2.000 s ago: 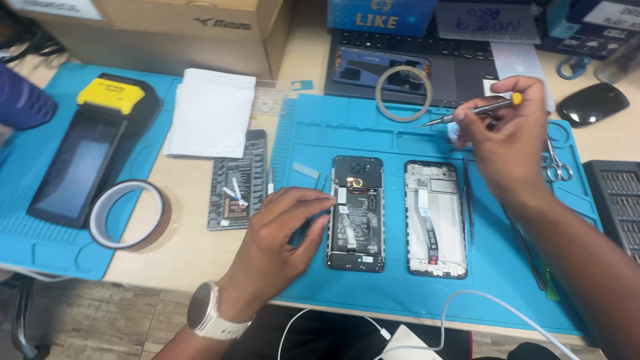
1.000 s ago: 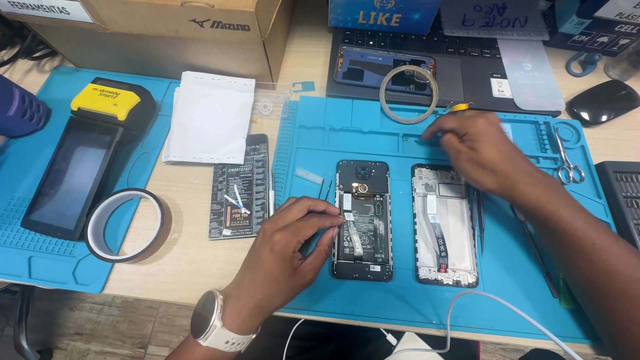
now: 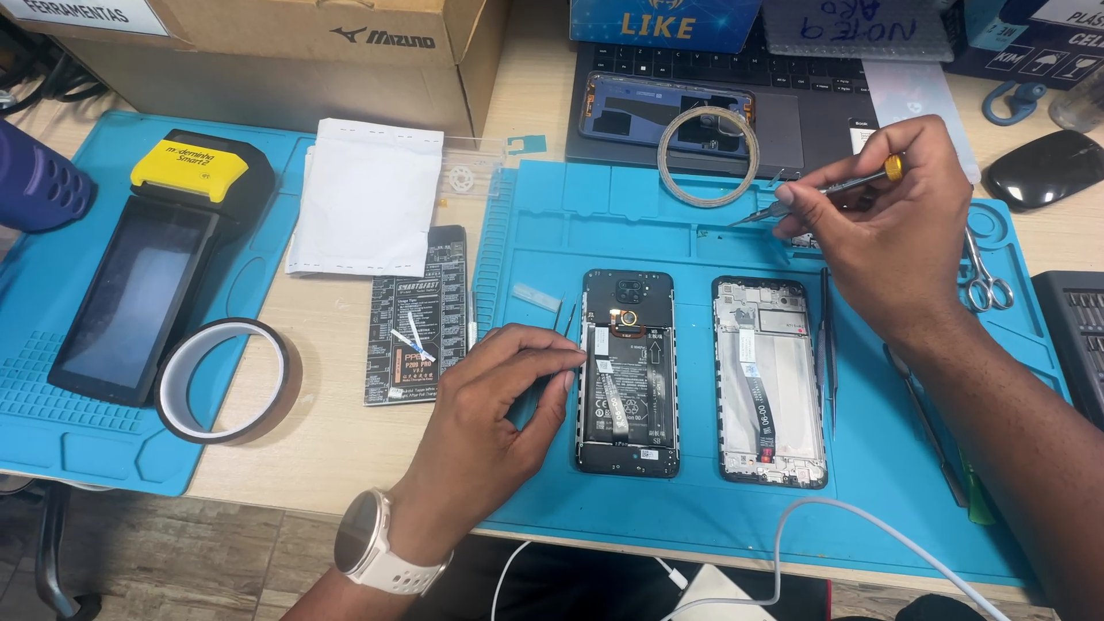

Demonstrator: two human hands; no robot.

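Note:
My right hand grips a precision screwdriver with a yellow end cap. Its tip is over a shallow compartment of the blue silicone repair mat, where tiny dark bits lie. The fingertips of my left hand rest at the left edge of an opened smartphone, whose battery, flex cable and camera module show. Whether they press on it I cannot tell. To its right lies a bare phone frame with a flex cable. Tweezers lie along the frame's right side.
A tape roll leans over the mat's back edge by a laptop with a phone part on it. Scissors, a pry tool and a bit case are at right. A white cable crosses the front. Payment terminal at left.
The screwdriver was in my right hand above the mat, then mostly hidden behind that hand; now it points left over the compartment. My left hand has stayed beside the opened phone.

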